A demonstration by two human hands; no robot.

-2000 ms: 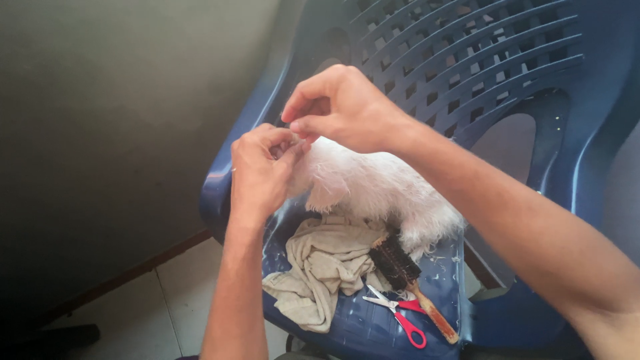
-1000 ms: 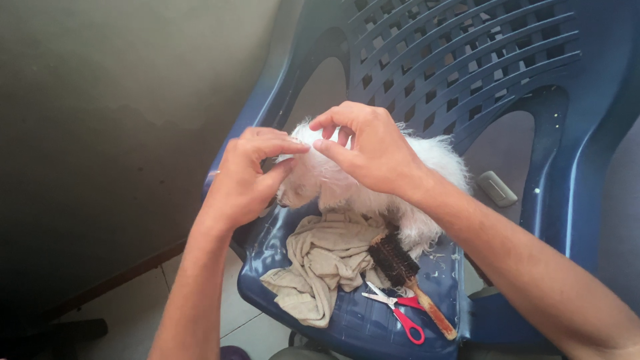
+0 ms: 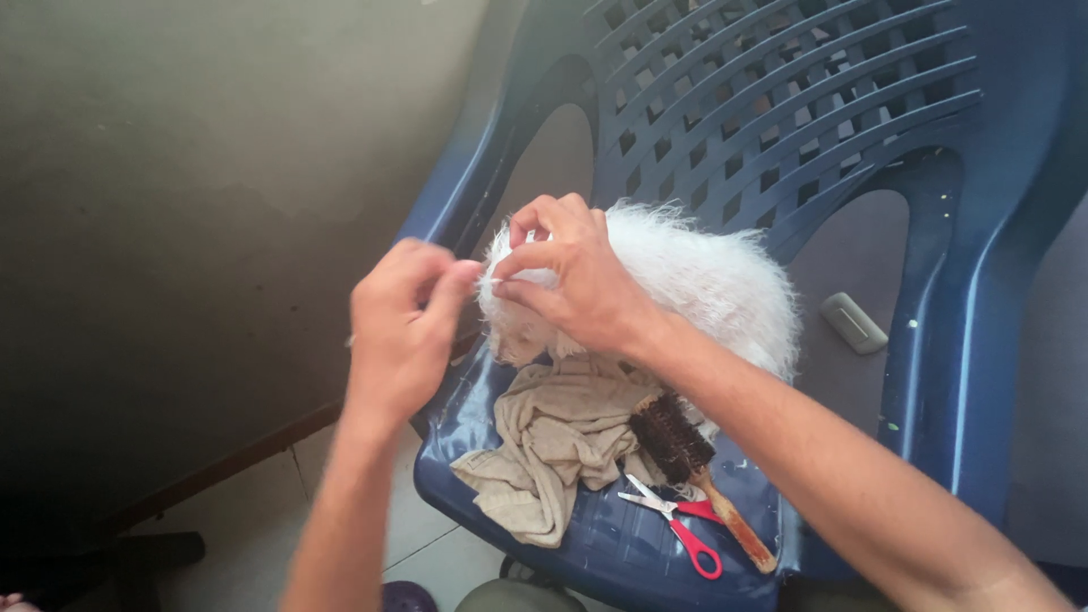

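Observation:
A small dog with shaggy white fur [image 3: 705, 272] is on the seat of a blue plastic armchair [image 3: 595, 527]. My right hand [image 3: 574, 272] pinches a tuft of fur at the dog's head between thumb and fingertips. Just left of the head is my left hand [image 3: 408, 314], slightly blurred, thumb and forefinger close together; whether it holds any hair I cannot tell. Below the dog lies a crumpled beige cloth [image 3: 552, 433]. A round bristle brush with a wooden handle [image 3: 671, 438] rests beside it, partly over red-handled scissors [image 3: 671, 510] with parted blades.
The chair's lattice back [image 3: 765, 110] rises behind the dog, with armrests on both sides. A grey wall [image 3: 212, 212] stands at the left, above a tiled floor [image 3: 416, 518]. A small pale oblong object [image 3: 854, 323] shows through the chair's right opening.
My left hand has moved away from the dog's head since one second ago. The dog's back is in fuller view now than two seconds ago. The cloth, brush and scissors have stayed in place.

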